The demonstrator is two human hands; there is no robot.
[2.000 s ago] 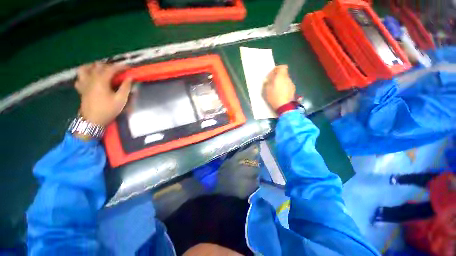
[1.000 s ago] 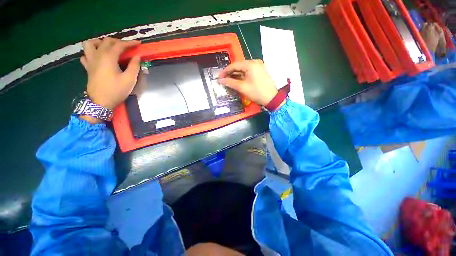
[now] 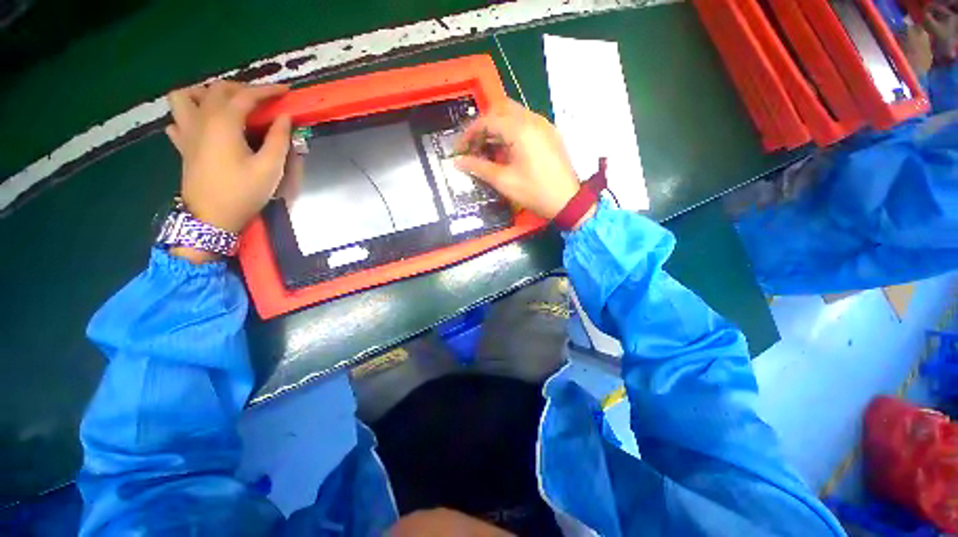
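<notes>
An open tablet unit [image 3: 404, 244] lies in an orange-red tray [image 3: 357, 292] on the bench. Its silver-grey battery [image 3: 341, 199] has a thin curved dark line across it. The main board [image 3: 469, 193] is at the right end. My left hand [image 3: 226, 157] holds the tray's upper left corner, with the thumb over the inner edge beside a small green and white part [image 3: 302, 141]. My right hand [image 3: 520, 163] is over the main board, thumb and fingertips close together at its surface. Whether they pinch a tiny part cannot be made out.
A white paper sheet [image 3: 597, 115] lies right of the tray. Several orange-red trays [image 3: 783, 73] lean together at the upper right. A blue sleeve [image 3: 861, 215] of another person is at the right. A chipped white rail [image 3: 389, 44] runs behind the tray.
My right hand moved from the paper sheet to the main board and has stayed there, shifting slightly. My left hand stays at the tray's corner. The view has shifted.
</notes>
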